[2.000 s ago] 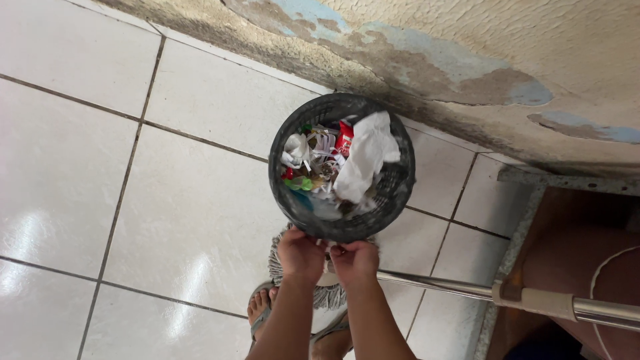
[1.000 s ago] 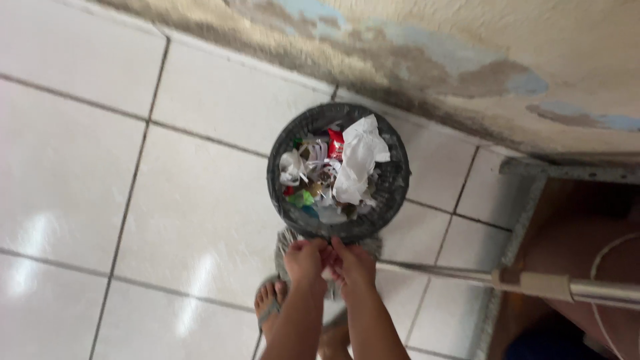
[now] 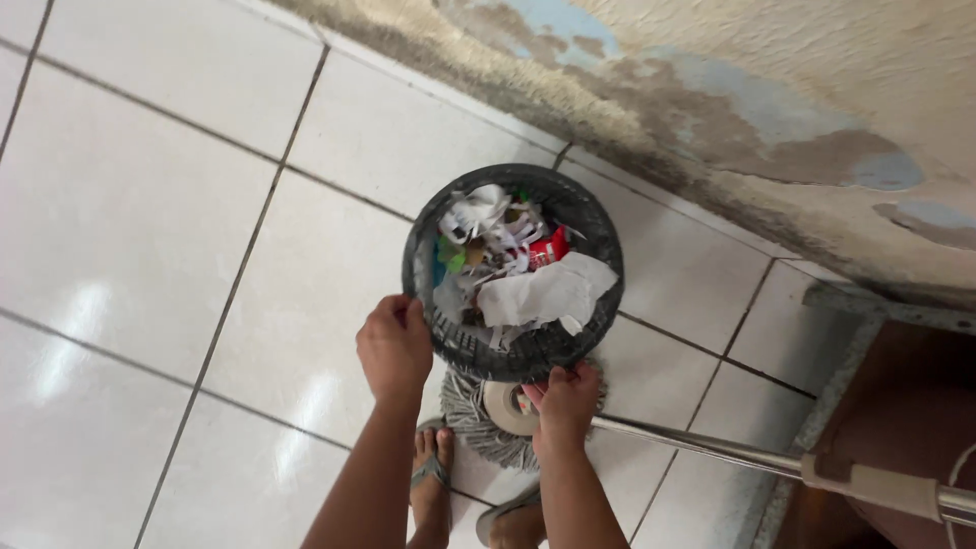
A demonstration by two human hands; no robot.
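Note:
A round dark plastic waste basket [image 3: 512, 371] with slotted sides holds crumpled white paper [image 3: 545, 293], a red wrapper [image 3: 549, 248], green scraps and other litter. My left hand [image 3: 396, 347] grips its rim at the lower left, the fingertips partly hidden. At the lower right of the rim, my right hand [image 3: 566, 404] is closed on the edge. Under the basket's near side lies a round mop head [image 3: 488, 427] with grey strands, partly covered by the basket and my right hand.
The mop's metal handle [image 3: 701, 444] runs right across white floor tiles [image 3: 175, 99]. A wall with peeling paint [image 3: 762, 114] borders the floor above. At the right stands a stone-edged structure [image 3: 839, 381] with a dark interior. My sandalled feet [image 3: 432, 473] are below.
My hands were together at the basket's near rim; now they are apart, the left one farther left along the rim. The basket has turned, with the white paper now at its lower right.

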